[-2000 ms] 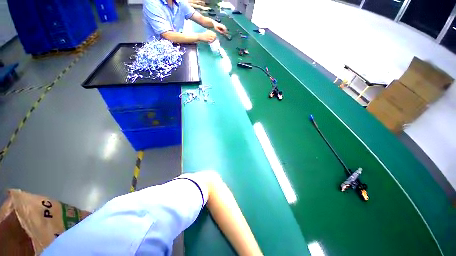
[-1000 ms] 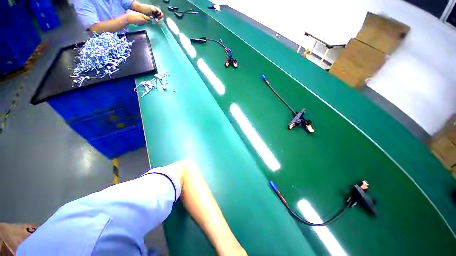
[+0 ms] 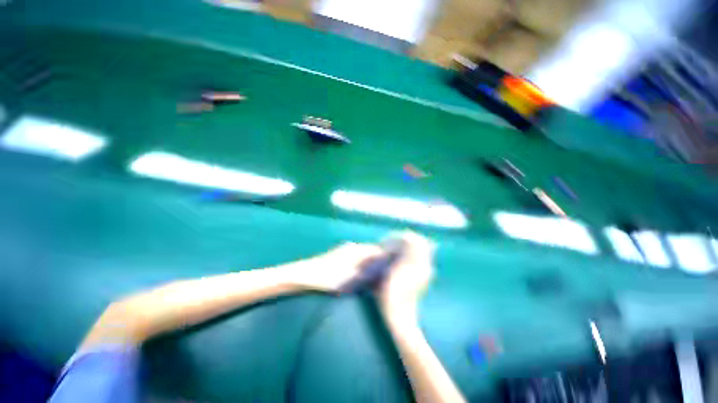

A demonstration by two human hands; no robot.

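Observation:
The view is strongly blurred. My left hand (image 3: 342, 266) and my right hand (image 3: 409, 271) are close together over the light-green ledge (image 3: 244, 244). Both are closed around a dark piece, which looks like a battery clamp (image 3: 371, 271). A thin dark cable (image 3: 297, 346) runs down from near the hands to the lower edge. A blue and red plug connector (image 3: 484, 349) lies on the ledge to the right; whether it belongs to this cable cannot be told. Details of the clamp and fingers are smeared.
Blurred clamps and leads lie on the darker green belt (image 3: 260, 142), one clamp (image 3: 321, 130) beyond my hands. A black bin (image 3: 492, 90) with a yellow-orange roll (image 3: 523, 98) is on the far side. A dark tray area (image 3: 551, 387) is at lower right.
The view has swung right along the line. Both hands now show, around a dark piece; before, only one arm was visible. The neighbouring worker and silver heap have left the picture.

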